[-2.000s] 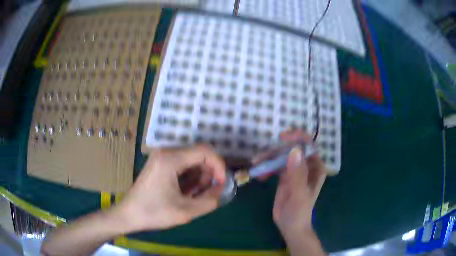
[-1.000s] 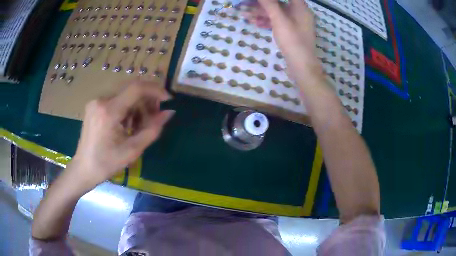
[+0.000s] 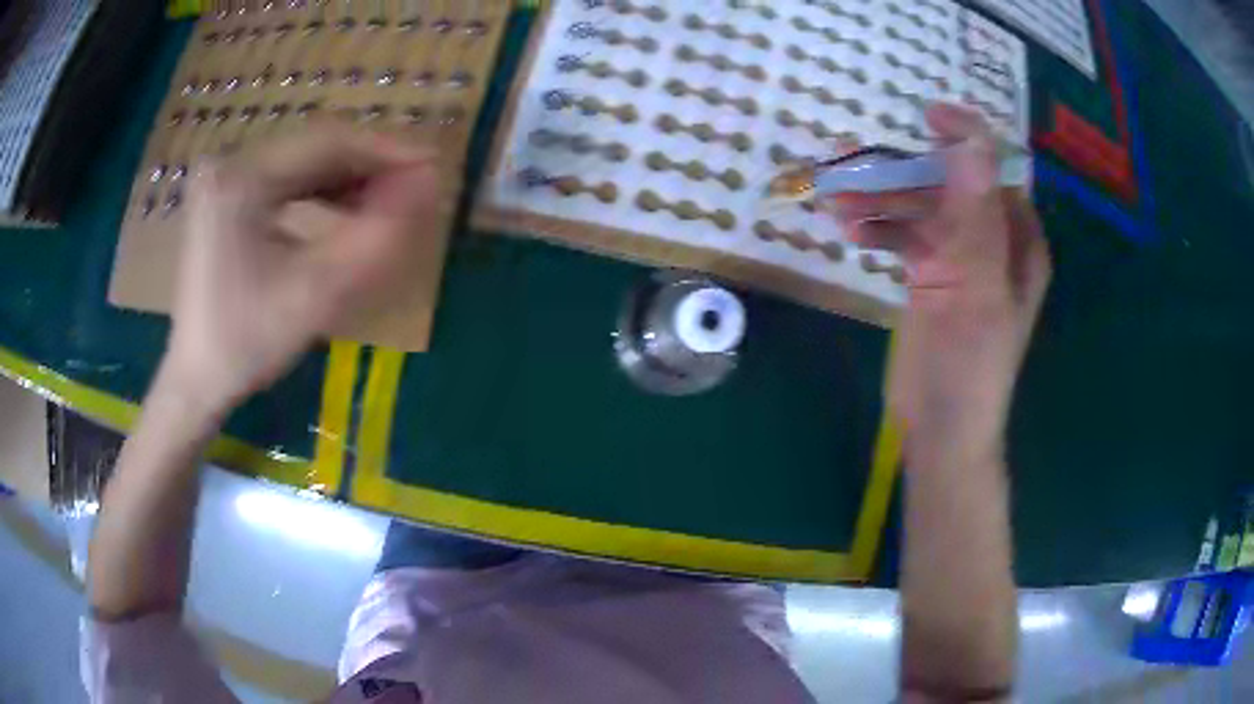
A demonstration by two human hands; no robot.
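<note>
My right hand (image 3: 963, 234) holds a slim silver-grey hand tool (image 3: 894, 172) over the right part of the white foam tray (image 3: 770, 110). The tool's amber tip (image 3: 794, 184) points left. My left hand (image 3: 282, 248) is blurred over the lower part of the brown cardboard sheet (image 3: 282, 310), fingers curled; whether it holds a part cannot be told. Small silver parts stand in rows on the cardboard. The round fixture (image 3: 664, 355), with a white top and dark centre hole, stands on the green mat between the hands.
Dark and white layered boards (image 3: 48, 103) lie at the far left. Another white slotted tray (image 3: 1052, 28) is at the upper right. Yellow tape (image 3: 605, 536) marks the mat near the front edge. A blue bin (image 3: 1194, 619) shows at the lower right beyond the bench.
My right hand has moved back from the foam tray's far left area to its right side, with the tool now visible. My left hand has shifted slightly left and up over the cardboard.
</note>
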